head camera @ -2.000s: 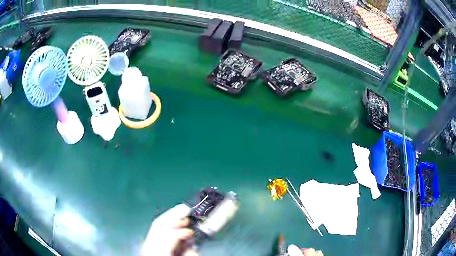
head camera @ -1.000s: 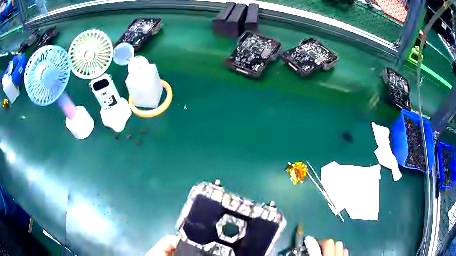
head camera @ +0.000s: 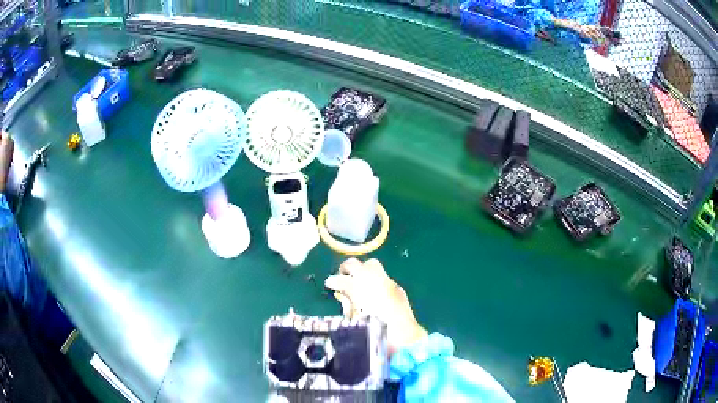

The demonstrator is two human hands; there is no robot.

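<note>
A camouflage camera housing (head camera: 316, 353) with a dark face and pale hexagonal ring is raised at the bottom centre. Only a small pale bit of my left hand (head camera: 278, 399) shows at its lower edge; the rest is hidden or cut off. My right hand (head camera: 370, 297), in a blue sleeve, reaches behind the housing. Its bent fingertips are close to the mat, beside small dark bits (head camera: 310, 278) near the fan base. Whether they pinch a bit is too small to tell.
Two desk fans (head camera: 198, 140) and a white bottle (head camera: 352, 201) inside a yellow ring stand beyond my right hand. Circuit-board units (head camera: 519, 195) and black blocks (head camera: 494, 130) line the far edge. White cloth (head camera: 596, 384), an amber clump (head camera: 541, 370) and a blue screw bin (head camera: 679, 338) lie right.
The view has turned left. My right hand has moved from the dark tool at the bottom right to the mat near the fans and bottle. The housing now appears smaller and more level.
</note>
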